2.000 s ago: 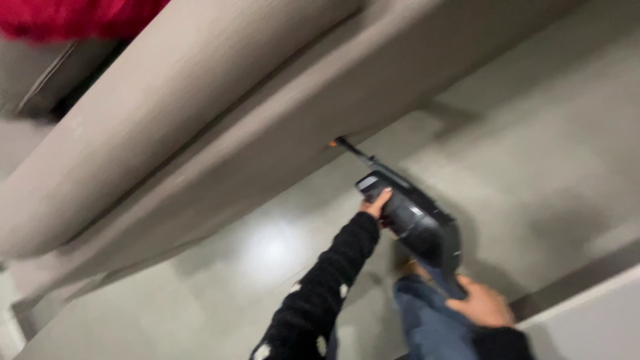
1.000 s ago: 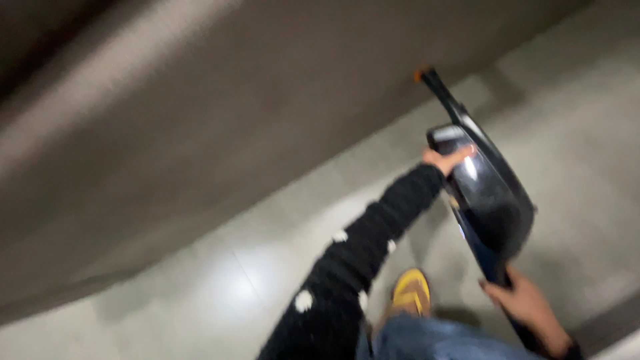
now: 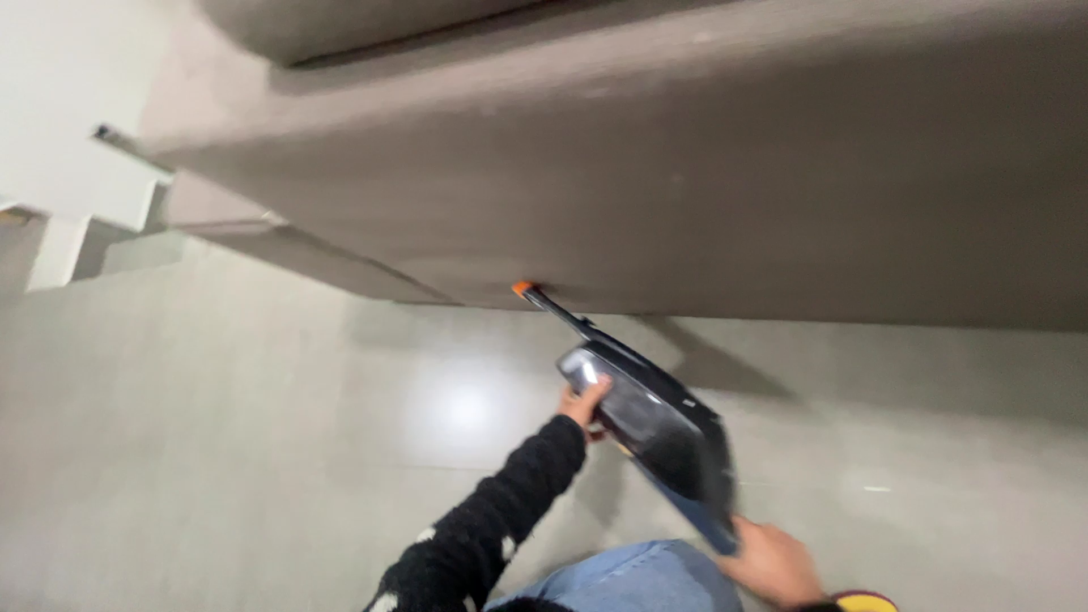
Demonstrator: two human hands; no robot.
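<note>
A dark handheld vacuum cleaner (image 3: 659,425) with a narrow nozzle hangs slantwise above the floor. Its orange tip (image 3: 523,289) is at the lower part of the sofa's brown-grey upholstered side (image 3: 680,187); whether it presses on the fabric is unclear. My left hand (image 3: 586,404) grips the front of the vacuum's body, thumb on top, with the other fingers partly hidden beneath. My right hand (image 3: 773,557) is closed around the rear end of the vacuum, near my knee.
Pale floor (image 3: 212,425) lies below the sofa. White steps (image 3: 110,242) stand at the left, beyond the sofa's corner. A yellow shoe (image 3: 865,602) shows at the bottom right, beside my jeans-clad leg.
The view has shifted a lot, and the sofa's corner and the steps at the left now show. Both hands keep hold of the vacuum, whose orange tip stays near the sofa.
</note>
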